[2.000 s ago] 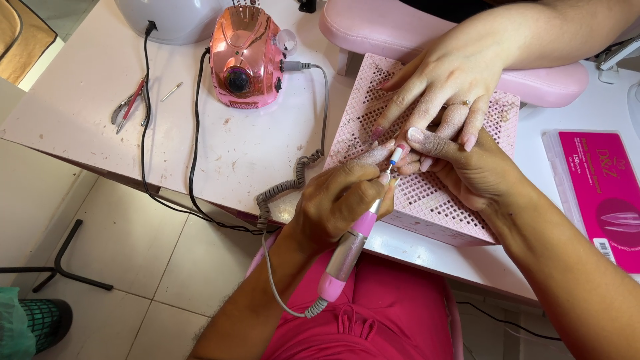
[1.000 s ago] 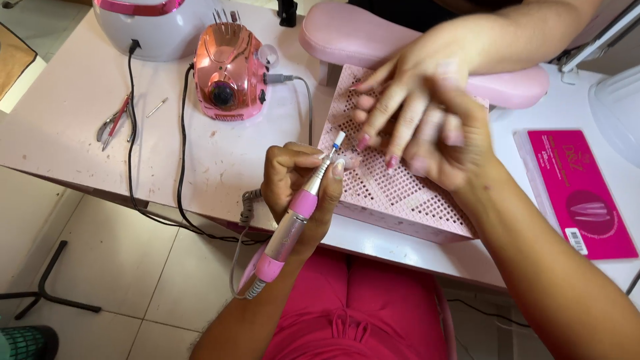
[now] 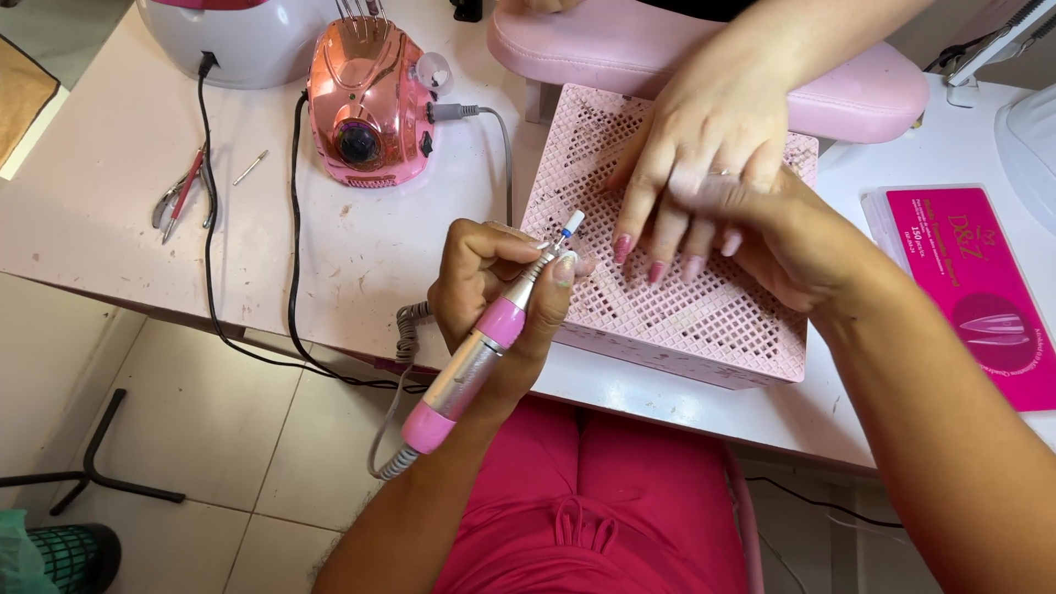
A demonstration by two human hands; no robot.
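My left hand holds a pink and silver nail drill handpiece, its white bit with a blue band pointing up, apart from the nails. My right hand, partly blurred, grips another person's hand, with my thumb across its knuckles and my other fingers mostly hidden beneath. That person wears a thin ring and has pink nails of differing finish. Both hands are over a pink perforated dust-collector box. A grey cord joins the handpiece to a shiny rose-pink drill control unit.
Behind the box lies a pink padded armrest. Metal nippers, a red-handled tool and a loose drill bit lie at left. A white device stands behind. A pink nail-tip package lies right. Black cables hang over the table edge.
My left hand has drawn the drill left, off the fingertip where its bit was two seconds ago. My right hand has shifted its hold on the other person's hand, whose fingers now hang more downward.
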